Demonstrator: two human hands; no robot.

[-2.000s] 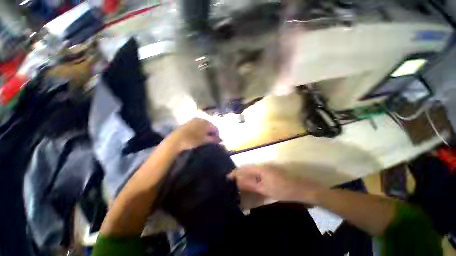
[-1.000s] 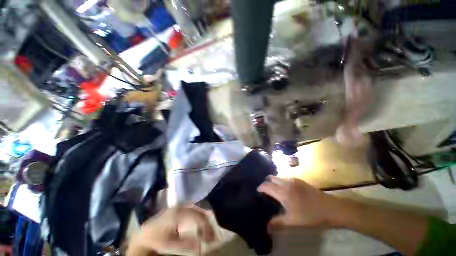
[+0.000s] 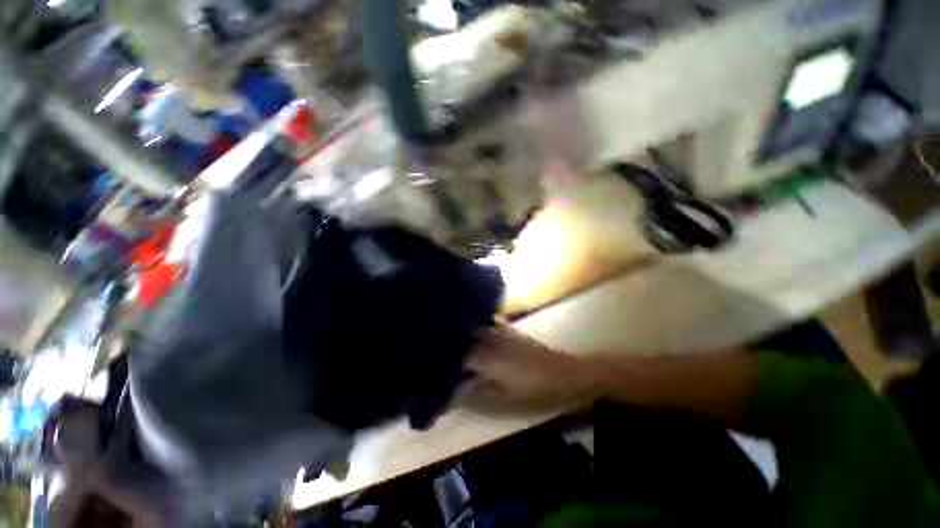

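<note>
A black fabric piece (image 3: 381,320) joined to a grey piece (image 3: 222,361) is spread and lifted left of the needle area, blurred by motion. My right hand (image 3: 515,369) grips the black fabric's right edge at the front of the pale machine table. My left hand cannot be made out; a blurred brownish shape at the lower left edge is unclear. The needle area is brightly lit and partly covered by the black fabric. The sewing machine (image 3: 660,103) fills the top.
Black-handled scissors (image 3: 685,211) lie right of the needle area. A small green-handled tool (image 3: 794,193) lies farther right, near the control panel (image 3: 814,88) with its lit screen. A dark grey-green post (image 3: 390,67) stands at the top. Red and blue items clutter the upper left.
The view has shifted. The joined fabric has been raised and turned, with the grey part now at left. My left hand, visible before, no longer shows clearly. My right hand still grips the black piece.
</note>
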